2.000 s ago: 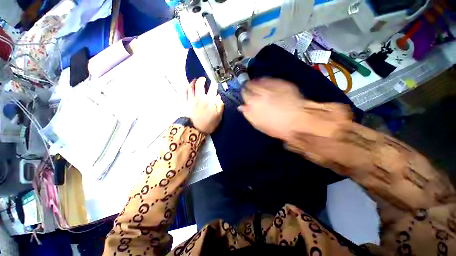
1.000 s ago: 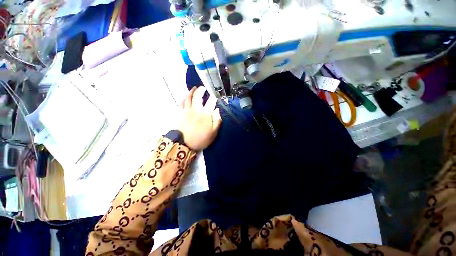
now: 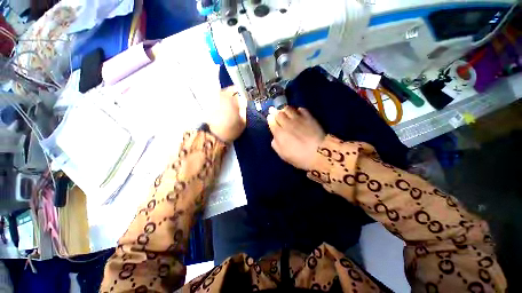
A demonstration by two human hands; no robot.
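Observation:
The navy garment (image 3: 286,177) lies over the white machine table and down over my lap. Its upper part is under the presser foot (image 3: 258,104) of the white sewing machine (image 3: 326,34). My left hand (image 3: 226,117) lies at the garment's left edge, just left of the needle area; its fingers are blurred. My right hand (image 3: 296,136) is on the garment right of the presser foot, thumb and fingertips pinching cloth close to it. The cloth under my right palm is hidden.
Paper sheets (image 3: 94,143) lie left, with a black phone (image 3: 91,70) and a lilac roll (image 3: 127,62) behind. Orange-handled scissors (image 3: 389,107) and green snips (image 3: 413,96) lie right, near the ruler-marked edge (image 3: 435,121). A blue folder stands at the back left.
My right hand has come back from the far right onto the garment beside the presser foot. My left hand has stayed near the garment's left edge. The printed lettering on the cloth is now covered.

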